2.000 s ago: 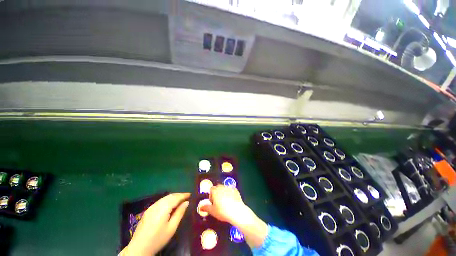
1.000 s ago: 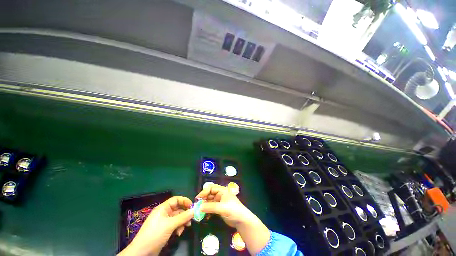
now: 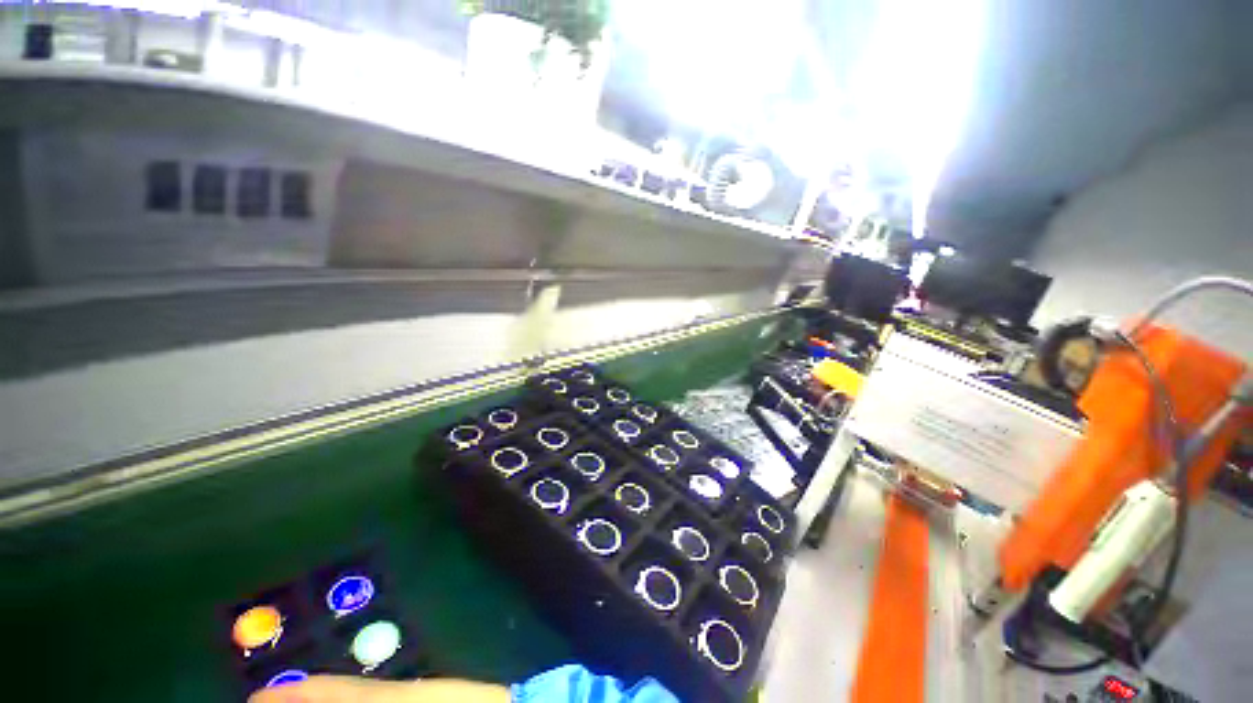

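The black lit-unit tray [image 3: 309, 614] is at the bottom left, cut off by the lower edge. An orange disc [image 3: 257, 628], a blue disc [image 3: 351, 593] and a pale green disc [image 3: 375, 643] glow in its pockets. Another blue disc [image 3: 286, 678] shows partly beside my right hand [image 3: 378, 691]. Only a strip of that hand, with a blue sleeve, shows at the bottom edge over the tray; its fingertips and anything in them cannot be made out. My left hand is out of the picture.
Large black trays [image 3: 577, 570] hold ring parts right of the lit tray. Bagged or clear material [image 3: 749, 437] lies behind them. Farther right are a white box [image 3: 962, 412], an orange machine [image 3: 1099, 453] with a cable, and an orange strip [image 3: 893, 604]. A grey-white shelf [image 3: 412, 227] runs behind.
The view has swung to the right, bringing the orange machine into view. The small-parts box, left trays and my left hand have left the picture. The green lit unit between my fingertips is no longer seen there.
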